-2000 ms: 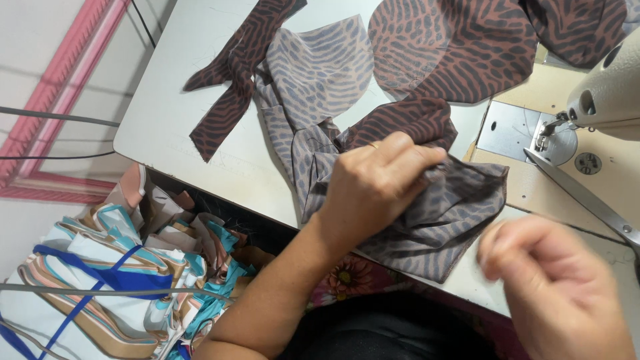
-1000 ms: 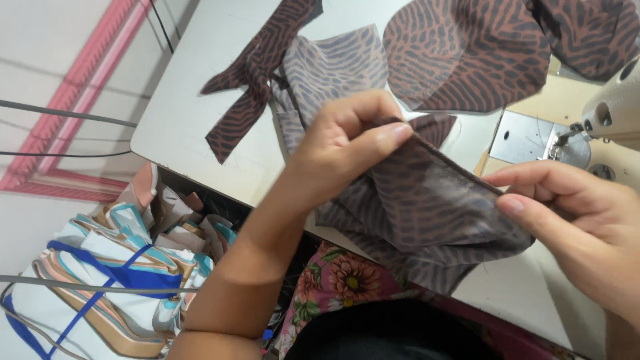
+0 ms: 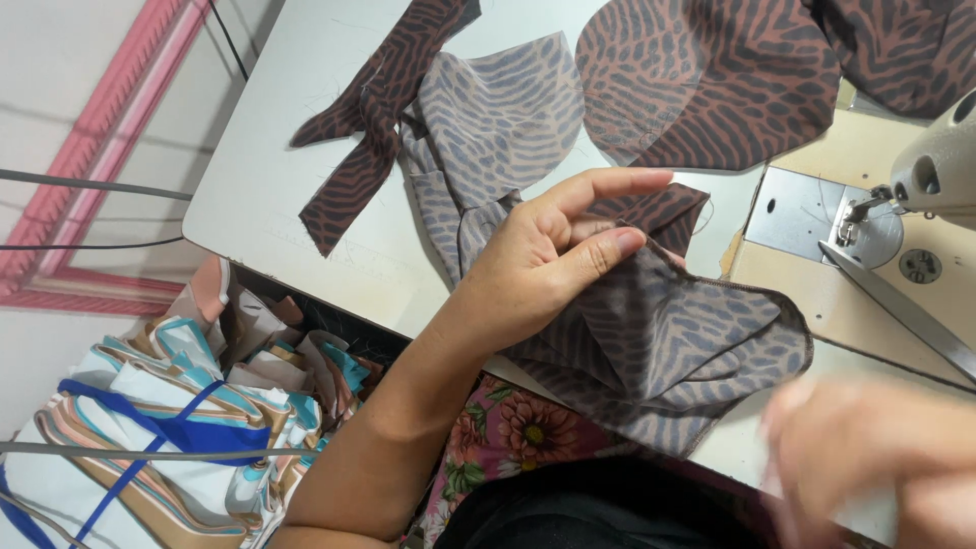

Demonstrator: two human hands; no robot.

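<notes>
My left hand [image 3: 560, 255] pinches the dark overlocked edge of a brown, animal-print fabric piece [image 3: 671, 335] between thumb and fingers. The piece hangs over the table's front edge, its paler wrong side facing up. My right hand [image 3: 862, 450] is blurred at the lower right, off the fabric; whether its fingers are closed is unclear. Beyond the left hand lie a pale-side-up part of the fabric [image 3: 503, 114], a narrow twisted strip [image 3: 366, 145] and a wide rust-and-black cut piece [image 3: 717, 84]. Metal scissors [image 3: 900, 313] rest with their tip beside the sewing machine's presser foot [image 3: 848, 229].
The sewing machine head [image 3: 942, 164] stands at the right over its steel needle plate [image 3: 797, 206]. Below the white table's [image 3: 305, 221] left edge is a bundle of folded fabric [image 3: 168, 450] tied with blue strips. A pink frame [image 3: 99, 145] leans at the left, with cables near it.
A second ago both hands held the fabric edge stretched between them. My right hand has let go and moved down, away from the cloth. My left hand still holds the edge.
</notes>
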